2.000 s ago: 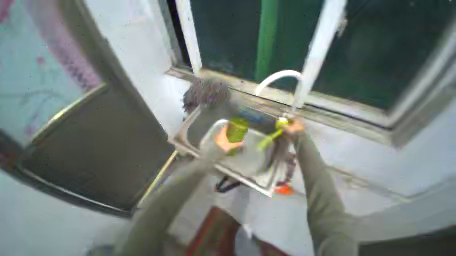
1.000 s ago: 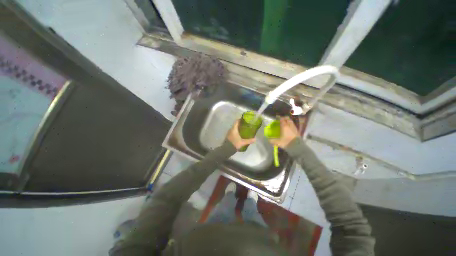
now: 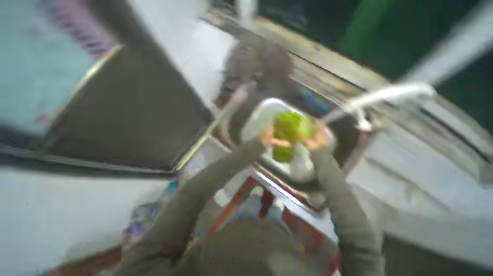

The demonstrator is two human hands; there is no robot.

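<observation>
The view is blurred. My left hand [image 3: 273, 138] is closed around the green drinking bottle [image 3: 283, 153] over the steel sink basin [image 3: 251, 123]. My right hand [image 3: 319, 138] is just right of the bottle and holds the yellow-green bottle lid [image 3: 306, 127]. Lid and bottle top are side by side or touching; the blur hides which. The white faucet [image 3: 394, 95] arches in from the right, and its spout end is near my right hand. Whether water runs cannot be told.
A grey-brown mop head [image 3: 258, 64] hangs at the sink's back left corner. A window frame [image 3: 335, 62] runs behind the sink. A dark panel with a metal edge [image 3: 135, 108] stands to the left. A red-brown mat [image 3: 302, 229] lies on the floor below.
The lid has moved left, close to the bottle's top. The bottle now sits farther from the spout, which was right above it. The view has shifted and blurred.
</observation>
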